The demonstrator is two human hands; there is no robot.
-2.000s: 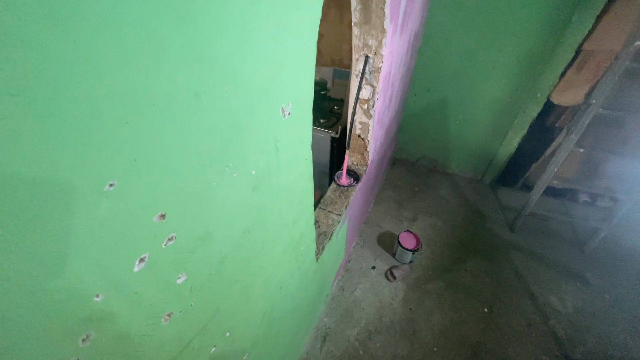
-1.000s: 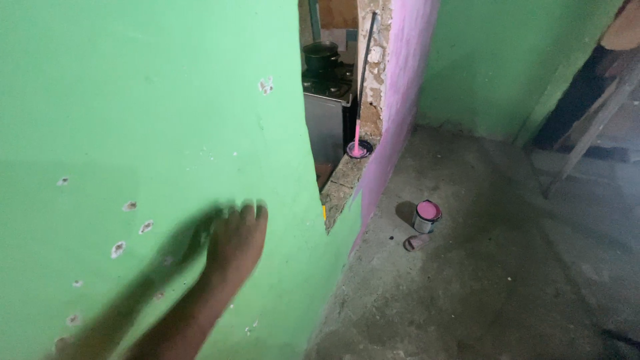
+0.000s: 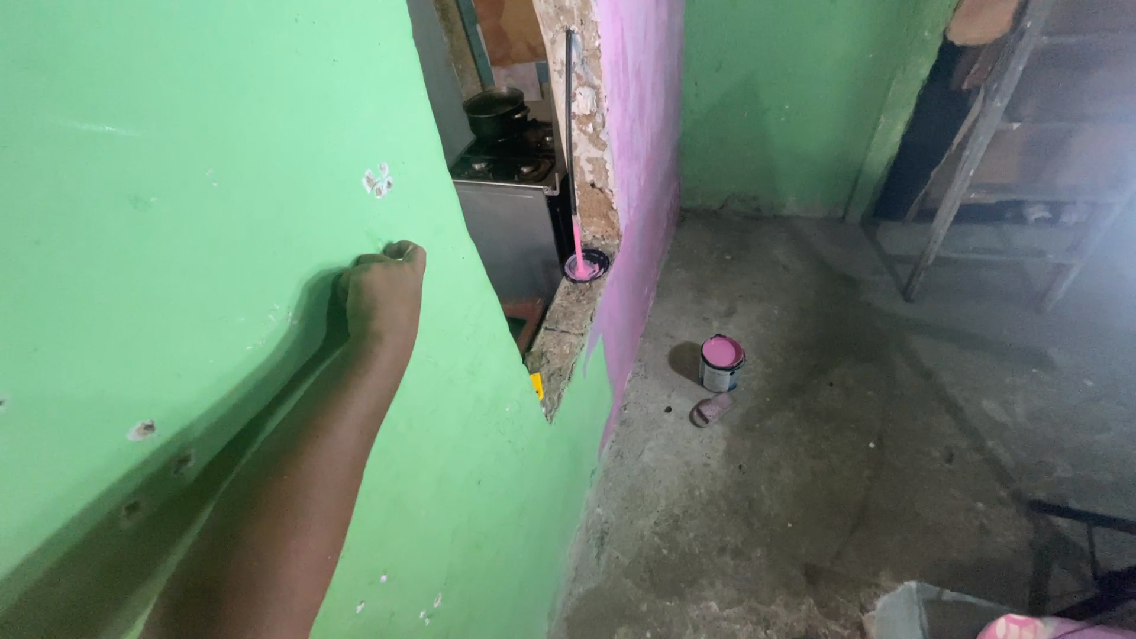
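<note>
My left hand (image 3: 386, 288) is against or close to the green wall (image 3: 222, 106), below a chipped patch, with its fingers curled. Its fingertips are partly hidden, so whether it holds anything cannot be told. My right hand is out of view. Right of my left hand is an opening in the wall, where a dark lid or dish with pink paint (image 3: 596, 274) sits on the rough ledge (image 3: 561, 333). A thin dark rod (image 3: 570, 124) with a pink lower end stands in it, leaning on the broken edge. An open can of pink paint (image 3: 723, 355) stands on the floor.
A stove (image 3: 510, 209) with a dark pot (image 3: 495, 111) shows through the opening. A yellow object (image 3: 537, 385) is at its lower corner. Beside the can lies a small pinkish object (image 3: 711, 410). A wooden ladder (image 3: 967, 151) stands at the right; a pink patterned item (image 3: 1029, 627) is lower right.
My left hand, absent from the oldest frame, came in over the green wall and has since moved up towards the chipped patch. The view has shifted.
</note>
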